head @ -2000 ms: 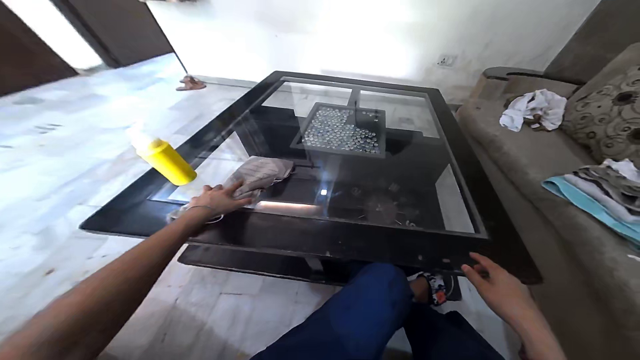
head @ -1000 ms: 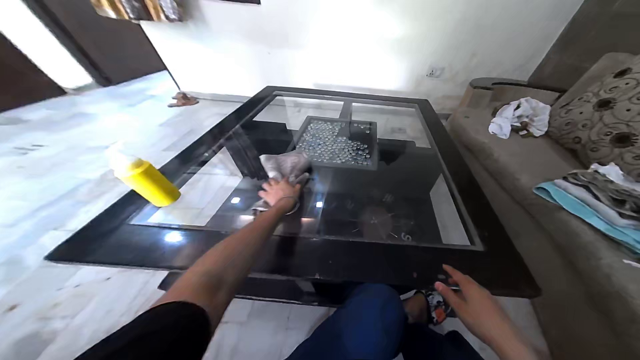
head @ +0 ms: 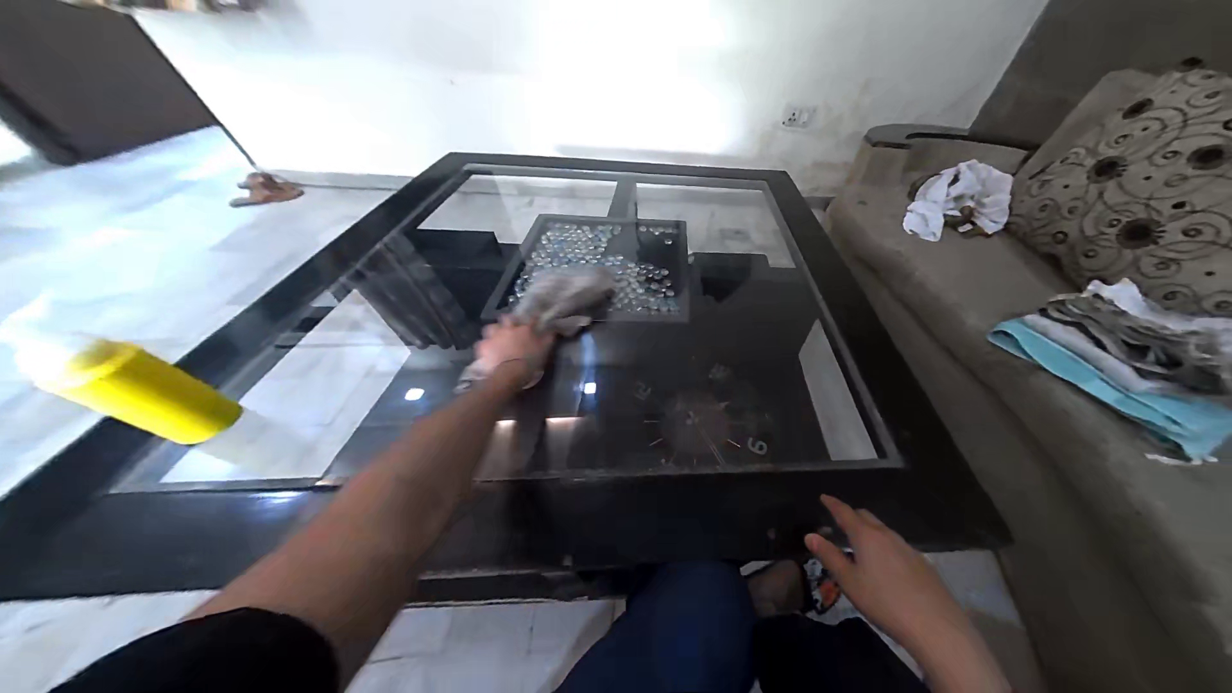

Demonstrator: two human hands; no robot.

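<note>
My left hand (head: 515, 348) presses a crumpled grey cloth (head: 568, 294) onto the glass top of a dark-framed table (head: 616, 515), just in front of the square tray of glass pebbles (head: 582, 245) seen beneath the glass. The motion blurs hand and cloth a little. My right hand (head: 866, 558) rests by the table's near right edge, fingers apart, with nothing held. A yellow bottle (head: 159, 390) with a pale, blurred top stands at the table's left side.
To the right runs a grey-brown sofa (head: 943, 318) with a patterned cushion (head: 1145, 183), a white cloth (head: 962, 197) and a pile of folded cloths (head: 1126, 366). A brown object (head: 267, 189) lies on the floor by the wall. My knees are under the near edge.
My left hand and the cloth have moved from the table's near left part to the right and farther in, toward the pebble tray. My right hand stays near the same edge.
</note>
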